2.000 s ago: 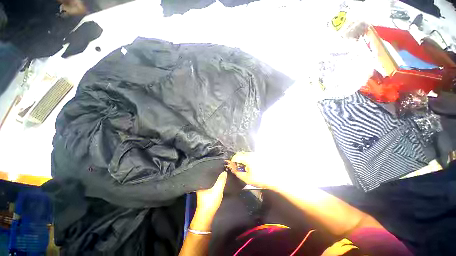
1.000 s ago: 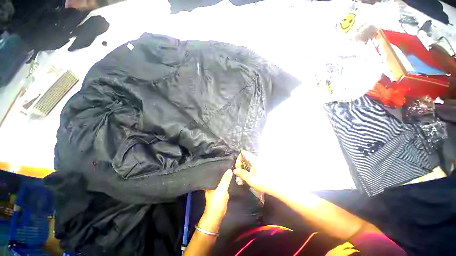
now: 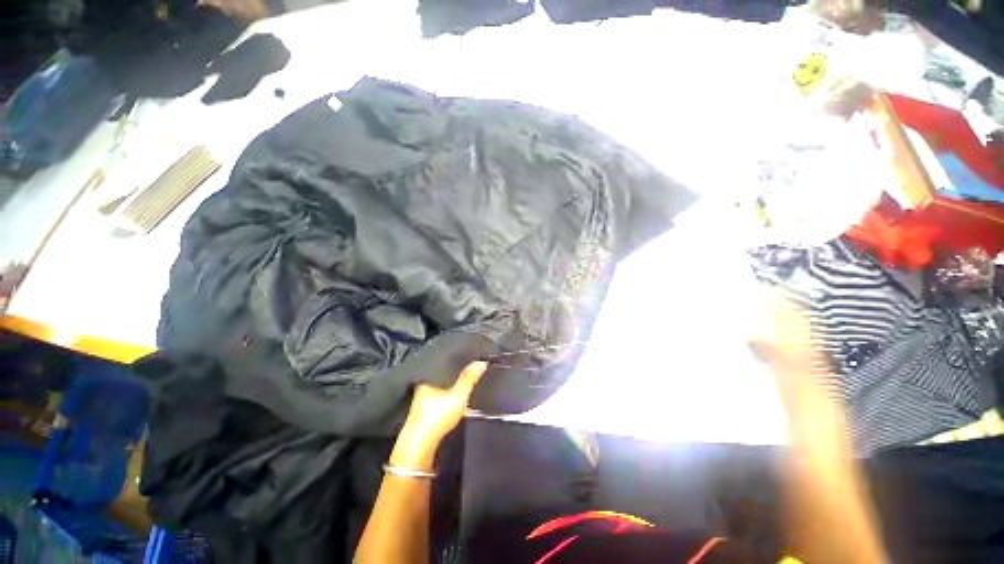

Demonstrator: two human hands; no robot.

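Observation:
A dark garment [image 3: 517,176] with shiny crinkled lining lies on the white table, its near part hanging over the edge. My left hand [image 3: 443,405] pinches the garment's smooth matte edge at the table's front, thumb on top. Thin thread lines [image 3: 534,358] run from near my left thumb to the right. My right hand [image 3: 784,331] is out to the right, away from the garment, over the table beside the striped cloth. It is blurred, and its fingers and any needle cannot be made out.
Striped cloth [image 3: 897,386] with small dark pieces lies at the right. Behind it are a red bag [image 3: 897,234], clear plastic and a red box [image 3: 945,132]. A ridged block [image 3: 171,190] lies at the left. Blue crates [image 3: 94,441] stand below the left table edge.
My right hand has moved from beside my left hand out to the right, and thread now shows. My left hand still pinches the garment edge. The view has shifted, so the table things sit further right.

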